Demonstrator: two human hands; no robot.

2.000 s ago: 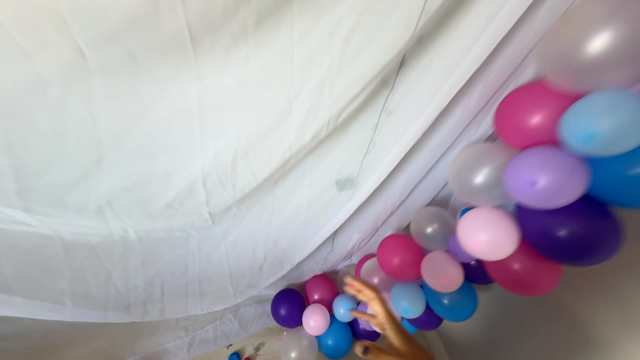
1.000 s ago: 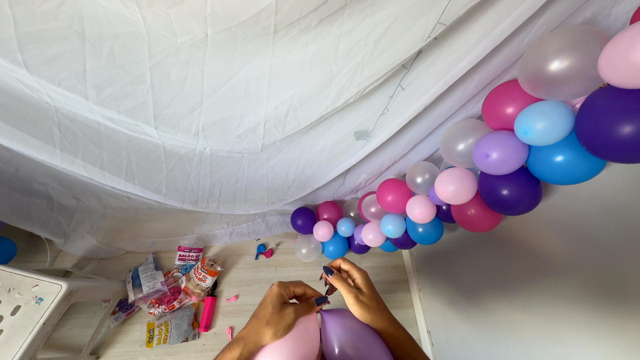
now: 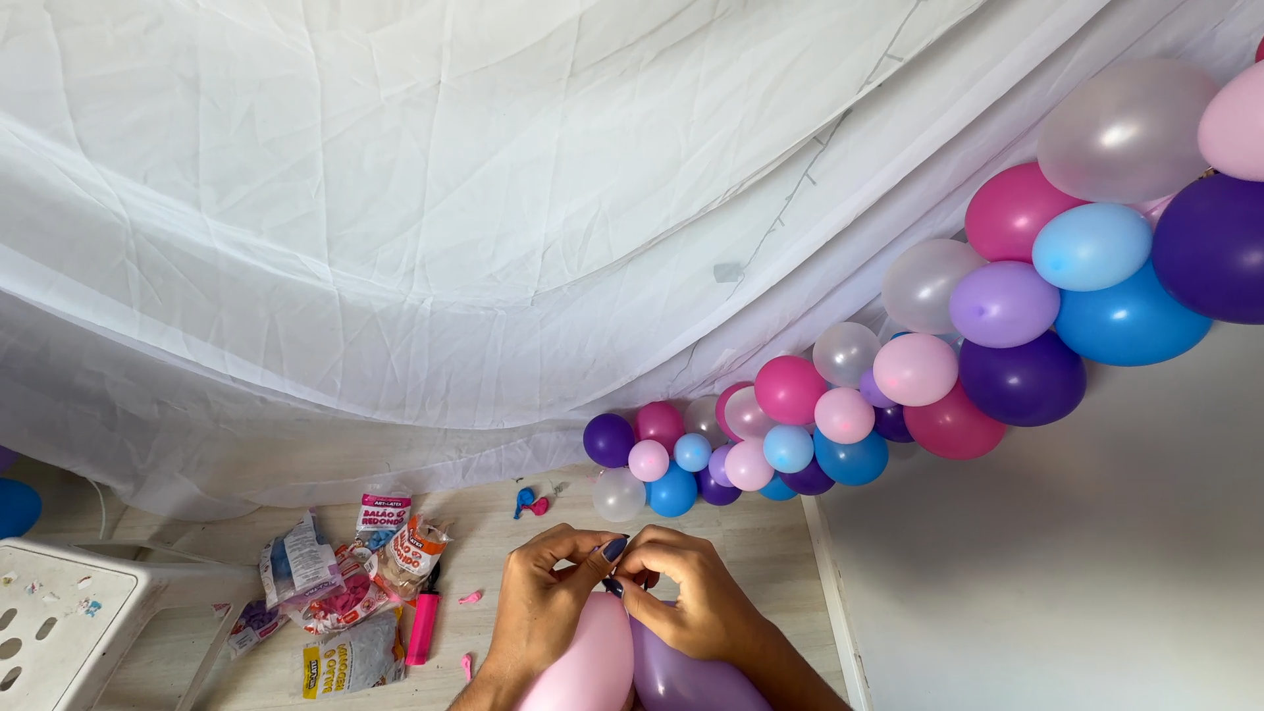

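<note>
At the lower middle, my left hand (image 3: pixel 555 592) and my right hand (image 3: pixel 686 591) meet, with thumbs and fingertips pinched together above two inflated balloons. The light pink balloon (image 3: pixel 590 660) lies under my left hand, and the purple balloon (image 3: pixel 691 676) is under my right. Their necks appear to be between my fingertips, though the fingers hide most of that spot. A garland of pink, purple, blue and pearly balloons (image 3: pixel 1022 370) runs from the upper right down to just beyond my hands.
White draped fabric (image 3: pixel 395 247) fills the upper view. On the wooden floor (image 3: pixel 484 632) lie opened balloon bags (image 3: pixel 346 592), a pink hand pump (image 3: pixel 422 627) and loose uninflated balloons (image 3: pixel 523 503). A white plastic stool (image 3: pixel 69 612) stands at lower left; a pale wall (image 3: pixel 1066 573) is at right.
Two seconds ago one hand was raised by the garland's lower end; since one second ago both hands have been together above the pink and purple balloons. The view has shifted since the first frame.
</note>
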